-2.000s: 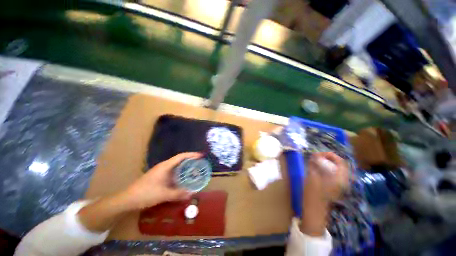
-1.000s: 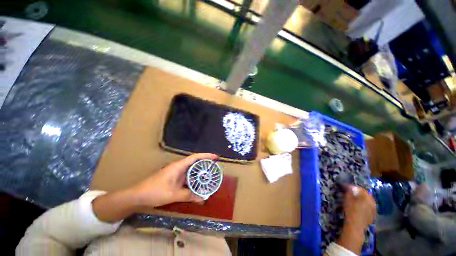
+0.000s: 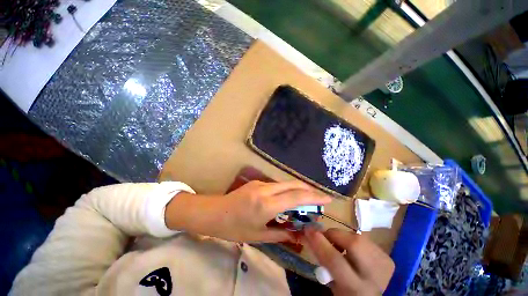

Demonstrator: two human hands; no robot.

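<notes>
My left hand [image 3: 255, 211] holds a pale teal-grey fan housing [image 3: 304, 213] tilted on its side over the red-brown fixture [image 3: 249, 176], which is mostly hidden. My right hand [image 3: 353, 260] is at the housing's near side, its fingertips touching or close to it. A white-handled tool [image 3: 323, 275] sticks out below my right hand, held in it. A thin dark line runs from the housing towards the white wipe. Whether my right fingertips also hold a small part cannot be told.
A black tray [image 3: 272, 124] with a heap of tiny white parts [image 3: 343, 155] lies on cardboard [image 3: 231, 110]. To its right are a cream pot [image 3: 395, 186], white wipe [image 3: 375, 215] and blue bin [image 3: 412, 245] of dark parts. A metal upright [image 3: 428, 49] stands before the green conveyor carrying housings.
My right hand has come from the blue bin to the housing. My left hand has turned the housing from facing me onto its side. The view has swung and tilted.
</notes>
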